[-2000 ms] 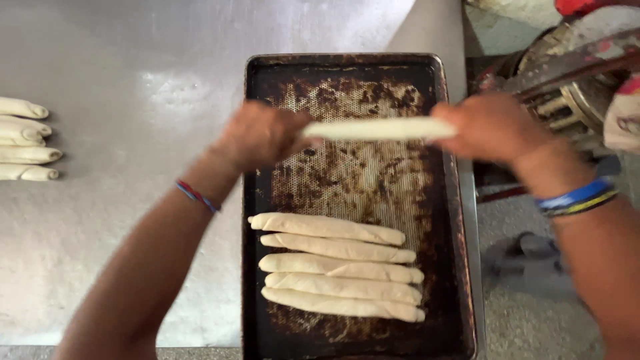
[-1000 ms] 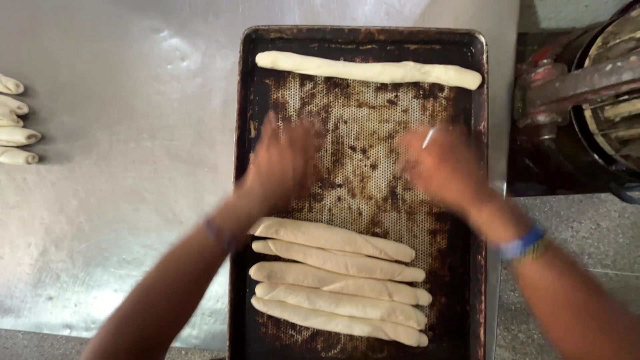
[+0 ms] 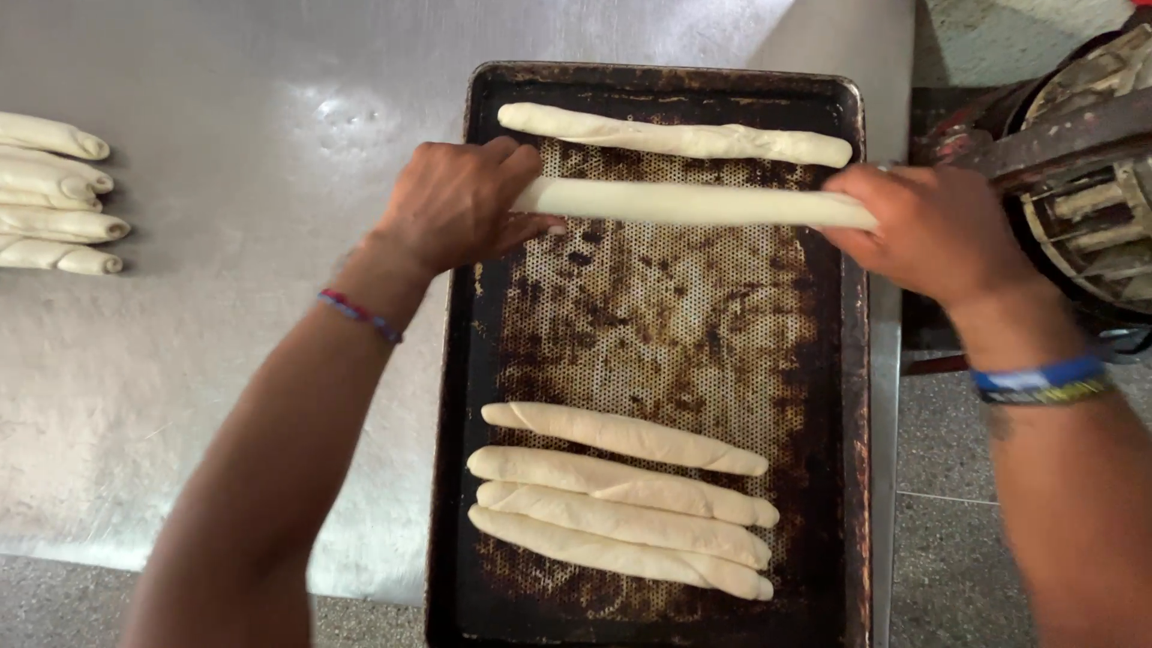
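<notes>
Between my left hand [image 3: 472,202] and my right hand [image 3: 931,229] stretches a rope of dough [image 3: 693,202], gripped at both ends above the upper part of a dark, stained baking tray [image 3: 855,405]. Just beyond it, a longer dough roll [image 3: 675,135] lies across the tray's far end. Several shorter dough rolls [image 3: 621,486] lie side by side, slightly slanted, in the near half. The ends of the held rope are hidden in my fingers.
On the metal table [image 3: 225,360], more dough rolls [image 3: 54,198] lie at the left edge. Past the table's right edge stands a round machine [image 3: 1089,180] with slats and a bar, over a speckled floor [image 3: 945,540].
One second ago my blurred hands were over the tray's middle with five rolls in the near group. Now that group has one fewer, and my hands hold a dough rope nearer the far end.
</notes>
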